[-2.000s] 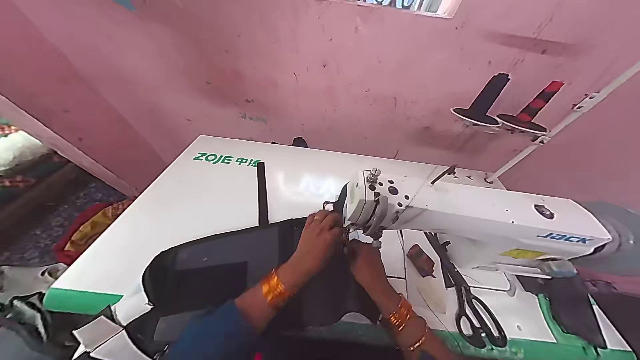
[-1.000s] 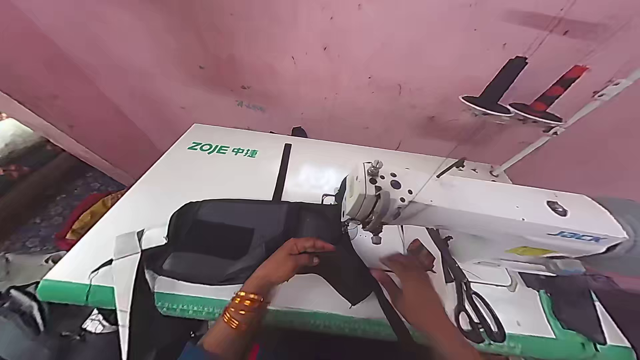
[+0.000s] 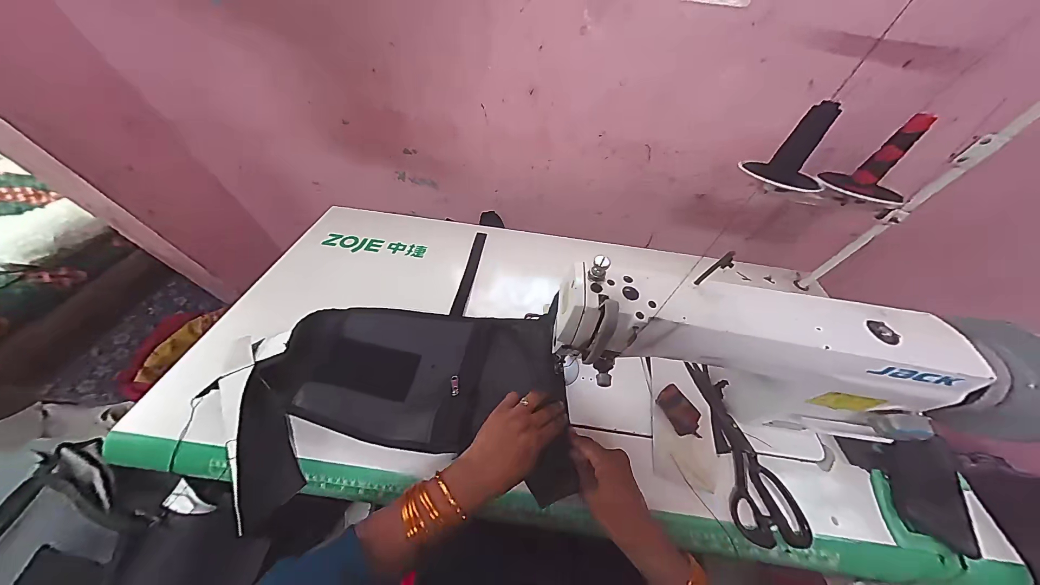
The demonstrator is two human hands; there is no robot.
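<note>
A black fabric piece point(image 3: 382, 370) with a zipper pull lies across the sewing table, its right end under the head of a white Jack sewing machine point(image 3: 731, 325). My left hand point(image 3: 516, 443), bangles at its wrist, rests on the cloth just in front of the needle area, fingers bent over its right edge. Beside it, my right hand point(image 3: 605, 479) pinches the same edge between thumb and fingers, nearer the table's front. The needle itself is too small to make out. White strips point(image 3: 236, 390) trail at the cloth's left end.
Black-handled scissors point(image 3: 768, 504) lie right of my right hand, near a small dark red object point(image 3: 678, 410). Dark cloth point(image 3: 926, 487) lies at the table's right. Thread cones point(image 3: 800, 150) stand behind the machine. The table's green front edge point(image 3: 366, 479) runs below the cloth.
From both hands close to the machine head, my hands parted, and now they are together at the cloth's right edge. My right hand has come back left onto the cloth.
</note>
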